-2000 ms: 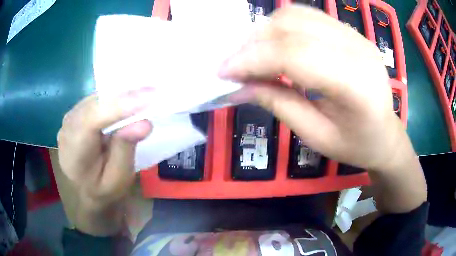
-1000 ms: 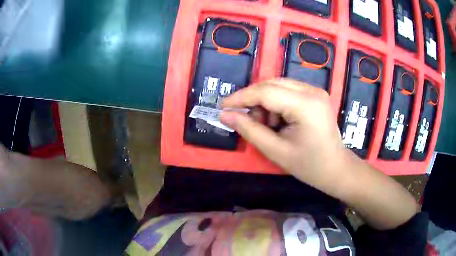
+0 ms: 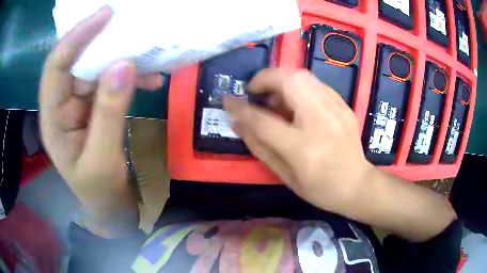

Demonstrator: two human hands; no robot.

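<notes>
My left hand (image 3: 88, 122) holds a wide white label strip (image 3: 181, 26) between thumb and fingers, raised over the tray's left end. The strip hides the top of the leftmost near-row phone (image 3: 227, 69). A white label (image 3: 215, 121) with fine print lies on that phone's lower back, below its silver card slots. My right hand (image 3: 315, 133) is over this phone. It is slightly blurred, with fingertips at the label's right edge, and I see nothing held in it. The phone sits in a red-orange foam tray (image 3: 184, 165).
Other open-backed phones with orange rings fill the tray pockets to the right, such as the neighbouring phone (image 3: 334, 58) and one farther along (image 3: 387, 106). The green bench (image 3: 26, 80) shows at the left. The tray's near edge is close to my lap.
The label that was tilted in my right fingers now lies on the leftmost phone. My left hand has come up from the lower left with the white strip over the tray.
</notes>
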